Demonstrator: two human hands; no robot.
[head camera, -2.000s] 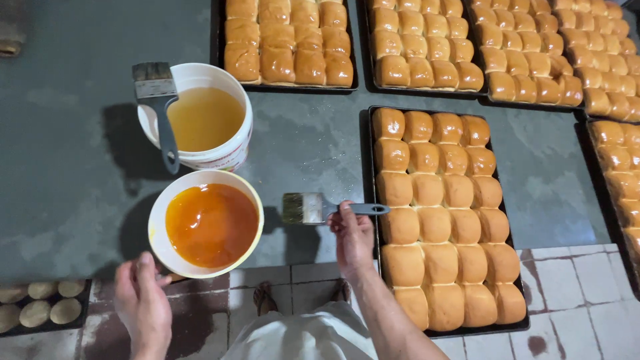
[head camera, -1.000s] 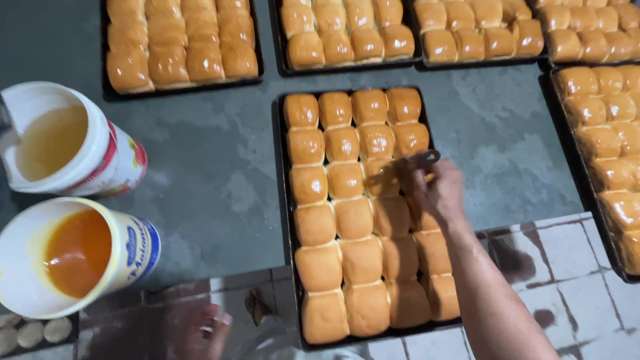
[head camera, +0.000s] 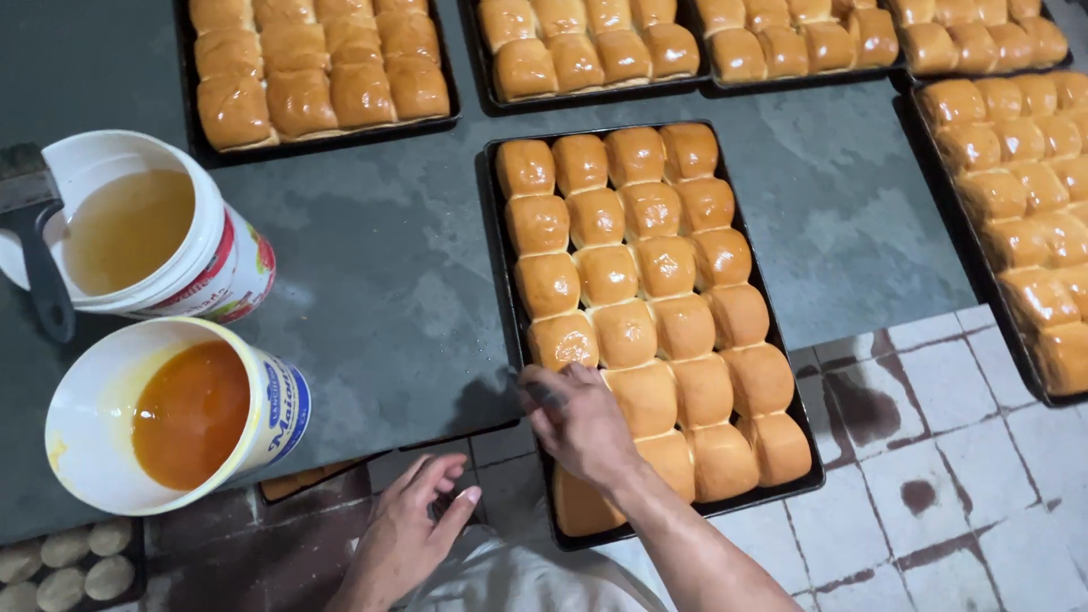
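Observation:
A black baking tray (head camera: 813, 489) full of golden bread rolls (head camera: 626, 333) lies at the centre, jutting over the table's near edge. Its upper rolls look glossy, the lower ones duller. My right hand (head camera: 582, 421) is over the tray's left side, closed around a brush that it mostly hides. My left hand (head camera: 421, 510) is to the left of the tray, fingers apart, with nothing in it. At the left stands a plastic tub of orange liquid (head camera: 191, 416). Behind it a white bucket of yellowish liquid (head camera: 127, 229) has a second brush (head camera: 47, 276) across its rim.
Trays of glossy rolls (head camera: 314, 72) line the back of the grey table (head camera: 382, 255), and another tray (head camera: 1020, 204) is at the right. Pale round dough pieces (head camera: 76, 561) sit low at the left. White tiled floor (head camera: 952, 442) shows below the table edge.
My right hand has moved from the upper right part of the tray to its lower left side. More rolls in the upper rows look glossy than two seconds ago. The view has shifted.

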